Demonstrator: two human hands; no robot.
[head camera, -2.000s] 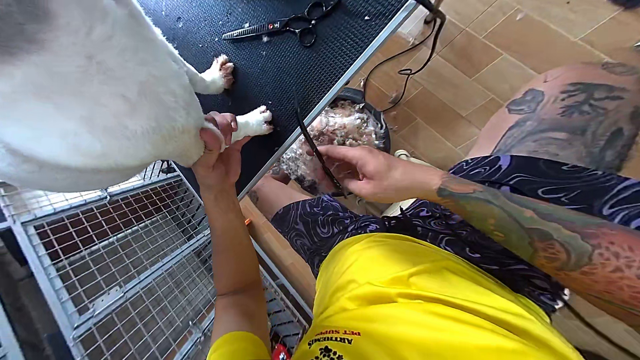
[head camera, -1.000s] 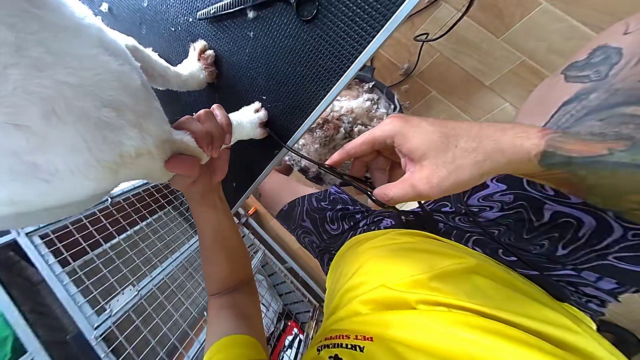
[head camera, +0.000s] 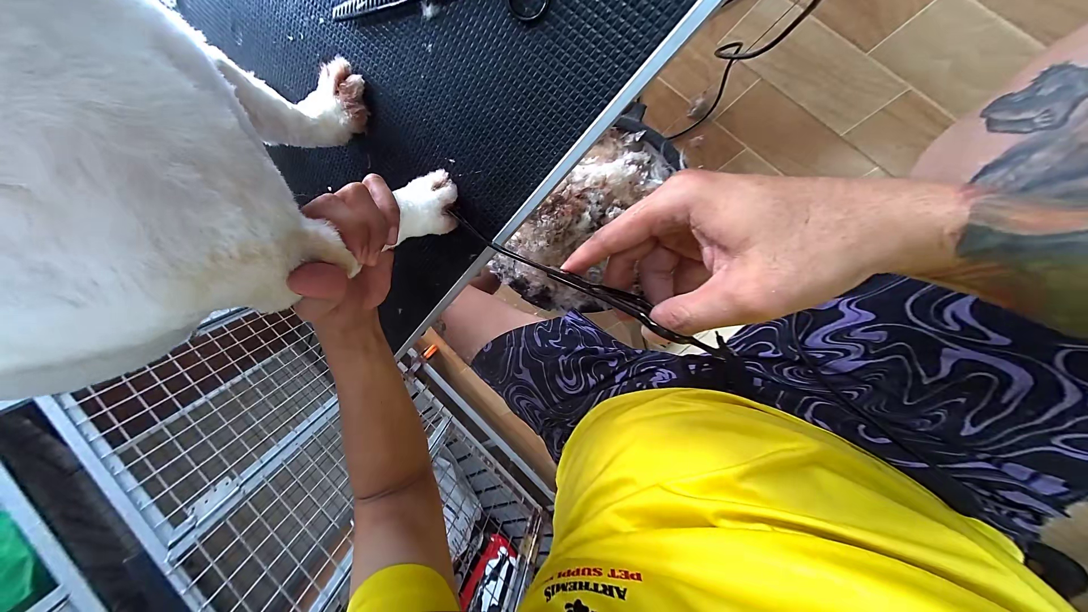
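Observation:
A white short-coated dog (head camera: 127, 187) stands at the left on a black textured grooming table (head camera: 501, 93); its face is out of view. My left hand (head camera: 348, 246) is closed around one of its legs, above the white paw (head camera: 427, 204). Another paw (head camera: 342, 95) rests farther back on the table. My right hand (head camera: 722, 246) holds a bundle of thin black cord (head camera: 629, 299) between thumb and fingers, just off the table's edge. The cord runs toward the held paw. Where its ends lie is hidden.
Toothed thinning shears (head camera: 370, 7) lie at the table's back, partly cut off. Below the edge stands a dark bin holding cut fur (head camera: 586, 212). A wire cage (head camera: 229, 442) is under the dog. A black cable (head camera: 722, 81) crosses the tiled floor (head camera: 833, 85).
The view has moved closer to the dog's legs, and the shears now sit at the frame's top edge. My left hand keeps its hold on the leg, my right hand its hold on the cord.

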